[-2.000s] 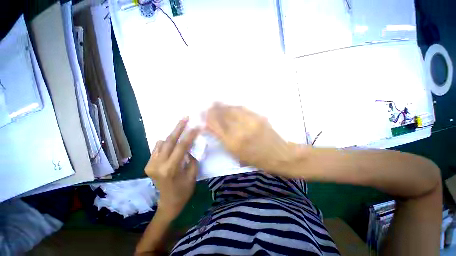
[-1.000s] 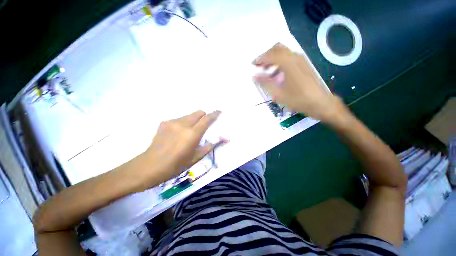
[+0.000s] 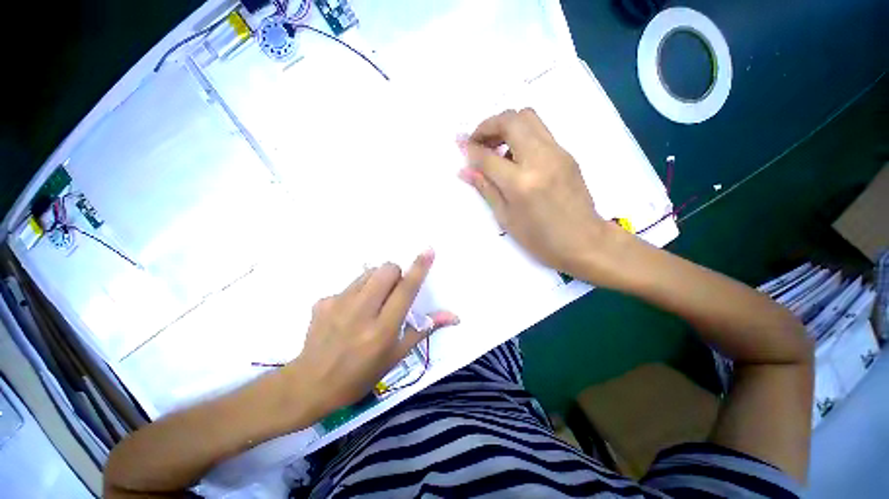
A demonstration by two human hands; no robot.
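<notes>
White card sheets [image 3: 341, 146] lie stacked in front of me, tilted and overexposed. A round silver speaker [image 3: 278, 39] sits near the top with a yellow-taped battery, lead wires and a green circuit board [image 3: 337, 14]. Another green board with a small speaker [image 3: 60, 237] is at the left edge. My left hand [image 3: 366, 326] rests over the near part of the sheet, index finger and thumb apart, with a small pale piece between them. My right hand [image 3: 536, 190] is right of centre, fingertips pinched together; whether they hold a thin film cannot be told in the glare.
A white tape roll [image 3: 684, 65] lies flat on the green bench [image 3: 770, 117] at the upper right. Brown and white sheets stand at the left edge. A brown carton [image 3: 653, 414] and a bundle of stacked pieces [image 3: 829, 322] are at the lower right.
My hands have moved apart since two seconds ago, and the view has turned. In the last second my right hand has moved slightly left and down. My left hand stays over the near part.
</notes>
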